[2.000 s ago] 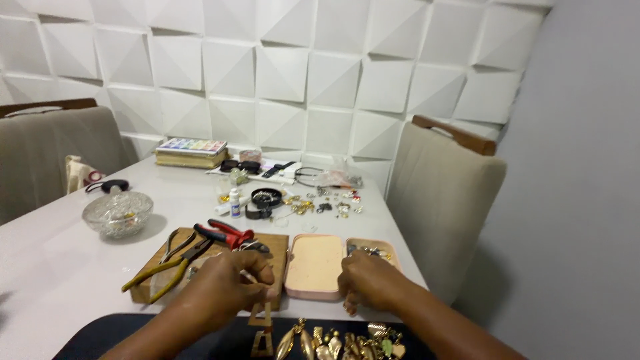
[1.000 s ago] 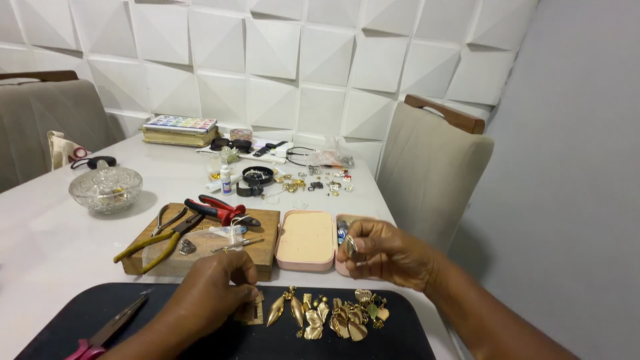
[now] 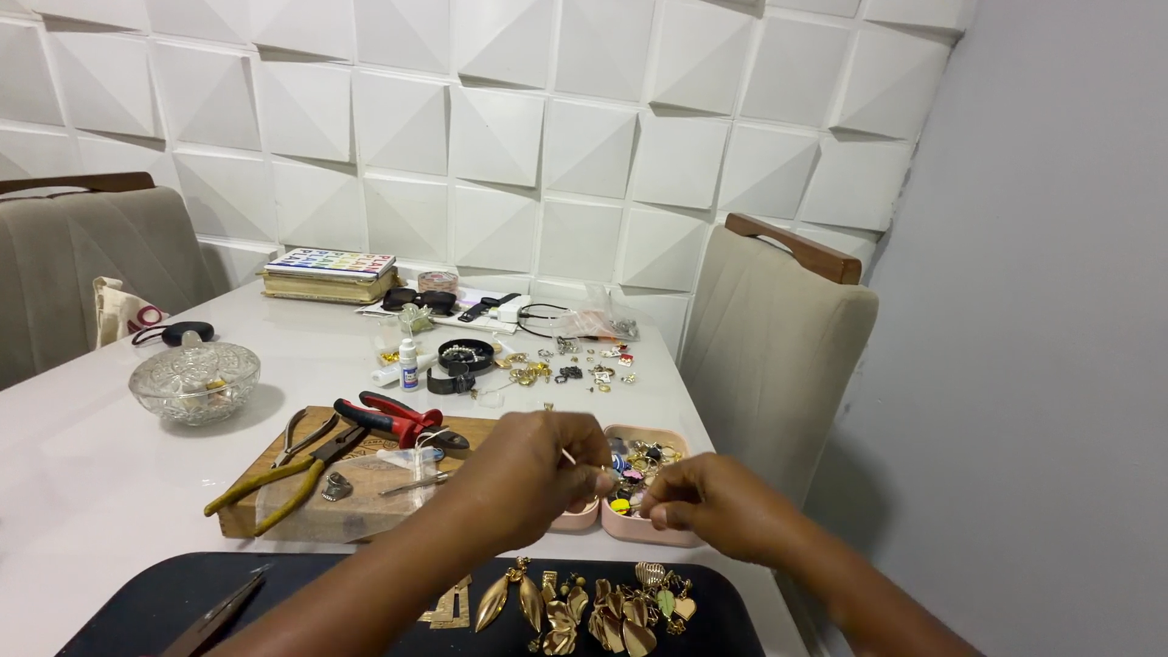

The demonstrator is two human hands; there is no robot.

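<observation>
Over the pink jewelry case [image 3: 652, 531] are both hands. My left hand [image 3: 547, 465] is above its left half, thumb and fingers pinched around a small thin item that I cannot make out. My right hand [image 3: 707, 502] is at the right compartment, which holds small earrings and colorful trinkets [image 3: 630, 479]; its fingertips are curled together, and whether they hold anything is hidden. Below, gold earrings lie in a row on the black tray [image 3: 365, 584], among them a leaf-shaped pair [image 3: 509, 598] and a heart-shaped one [image 3: 683, 607].
Red-handled pliers [image 3: 392, 420], yellow-handled pliers [image 3: 292, 484] and a clear plastic bag lie on a wooden board [image 3: 239, 511]. Farther left stands a lidded glass bowl [image 3: 194, 379]. Behind are a small bottle [image 3: 409, 367], a black round dish [image 3: 465, 354] and scattered jewelry [image 3: 529, 370].
My left hand has moved from the gold earrings on the tray to the pink case. My right hand, raised with a small item a second ago, is now lower at the right compartment.
</observation>
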